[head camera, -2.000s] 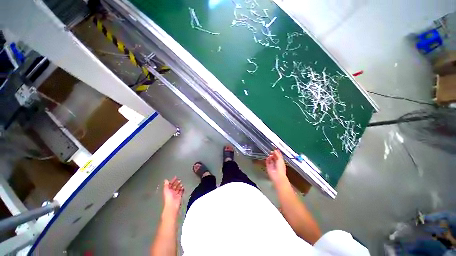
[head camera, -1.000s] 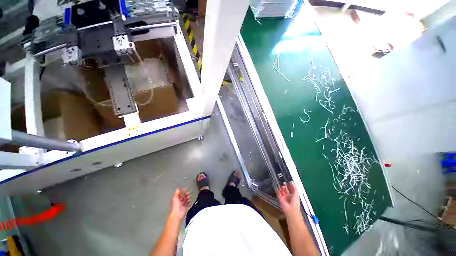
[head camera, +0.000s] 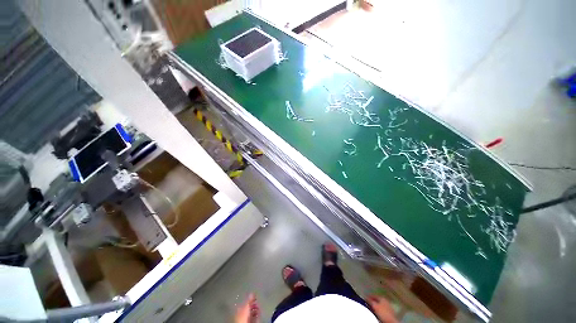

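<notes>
My left hand (head camera: 247,309) is at the bottom edge, small and cut off, left of my white shirt; its fingers are apart and it holds nothing. My right hand (head camera: 383,309) is at the bottom edge right of the shirt, blurred and partly cut off; its grip is unclear. The green conveyor (head camera: 303,142) runs diagonally in front of me. Thin white trimmings (head camera: 442,170) lie heaped on its right part. A white-sided panel stack (head camera: 252,58) with a dark top stands at its far end, with trimmings around its base.
The white machine frame (head camera: 196,252) with blue edging is at left. Inside it, a dark panel (head camera: 100,154) sits between blue pads. Brown cardboard (head camera: 436,299) lies under the conveyor. Yellow-black tape (head camera: 211,129) lies between machine and conveyor. A red object (head camera: 494,143) is beside the conveyor.
The view has swung, so the whole panel stack and the clamped panel now show. Both hands appear lower, at the bottom edge.
</notes>
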